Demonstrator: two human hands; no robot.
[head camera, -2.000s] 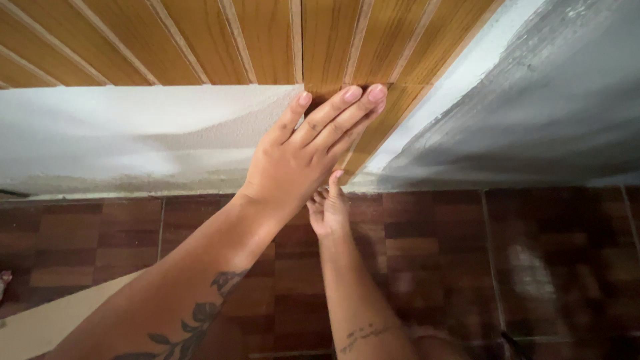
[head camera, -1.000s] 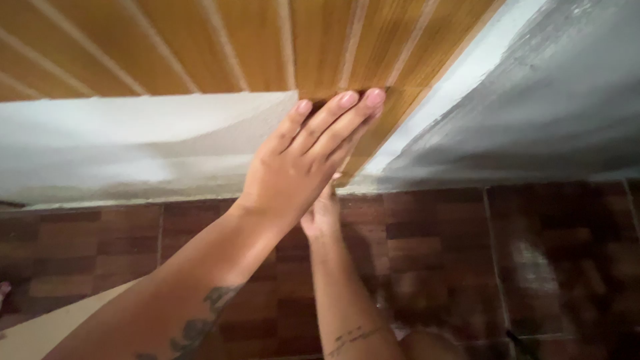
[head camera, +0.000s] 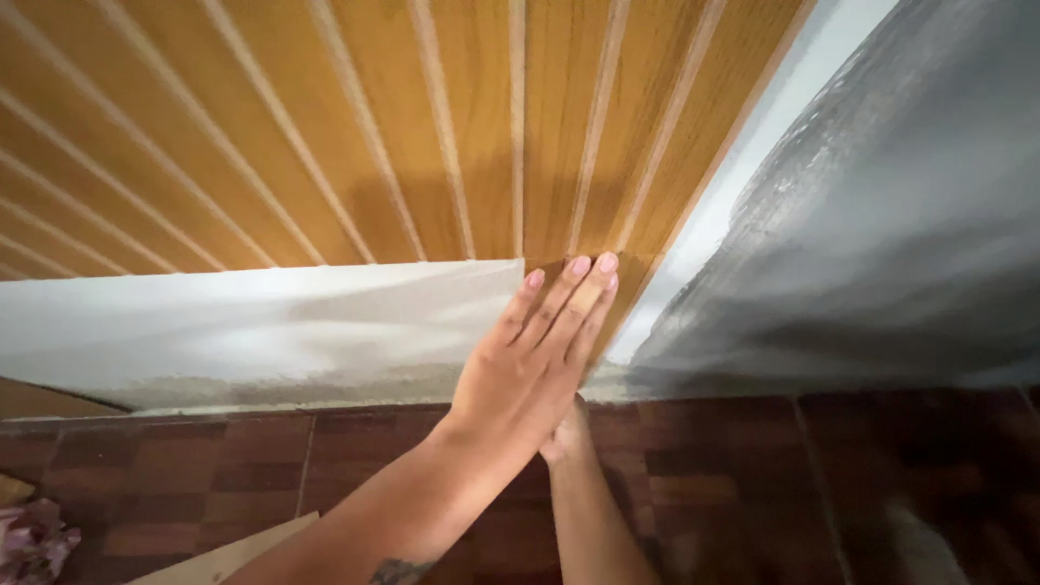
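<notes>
Reaching in from the lower left, my left hand (head camera: 528, 357) lies flat with its fingers extended against a short wood-grain panel piece (head camera: 630, 284), near its seam with the grooved wood-look wall panel (head camera: 455, 146) above. My right hand (head camera: 567, 435) is low, just beneath the left palm and close to the foot of that short piece. Its fingers are mostly hidden, so I cannot tell what they touch. The upper panel's lower edge runs left from the short piece, above a bare white wall strip (head camera: 244, 333).
A rough grey and white wall (head camera: 877, 211) stands to the right. Below is a dark reddish-brown tiled floor (head camera: 715, 496). A pale board (head camera: 236, 552) lies at the lower left, near a crumpled pinkish item (head camera: 36, 540) and a brown piece (head camera: 49, 400) by the wall.
My left hand stays on the short panel piece. My right hand's fingers, seen beside it two seconds ago, are now mostly hidden behind the left hand.
</notes>
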